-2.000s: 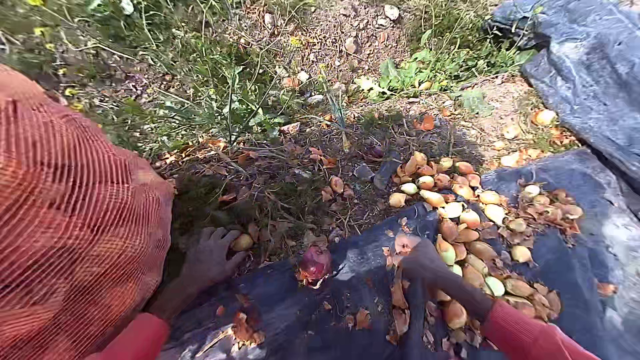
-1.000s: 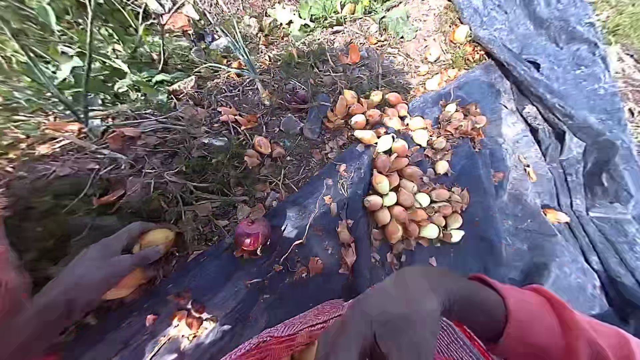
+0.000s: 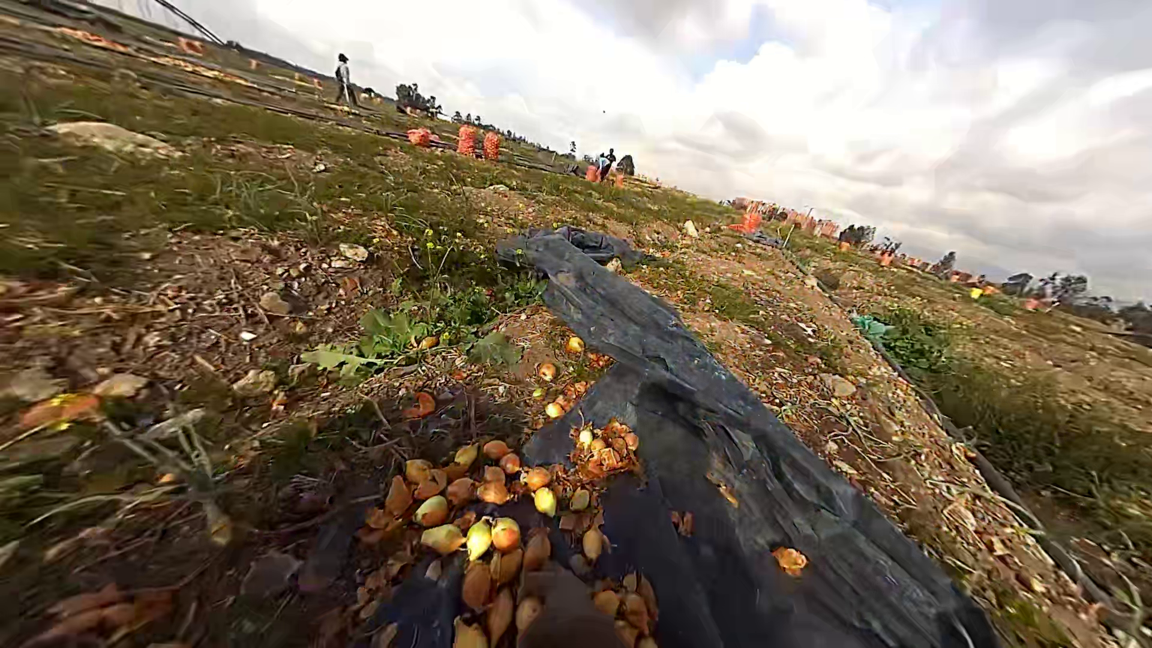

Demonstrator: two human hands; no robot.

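Observation:
A heap of onions [image 3: 493, 535] lies on a dark plastic sheet [image 3: 666, 549] at the lower middle of the head view. A blurred brown shape at the bottom edge, over the near part of the heap, looks like part of my right hand [image 3: 571, 612]; its fingers cannot be made out, nor whether it holds an onion. Dry, peeled-off onion skins [image 3: 605, 450] gather at the heap's far right side. My left hand is out of view.
The sheet's folded strip [image 3: 630, 315] runs up the slope past leafy weeds [image 3: 387, 337] and stones [image 3: 256, 382]. A hose-like dark line [image 3: 999, 486] lies at right. Filled orange net sacks [image 3: 467, 141] and people [image 3: 343, 79] are far off.
The view has swung far up toward the field and sky. My left hand, seen earlier at an onion, has left the view, as have the red onion and the red net.

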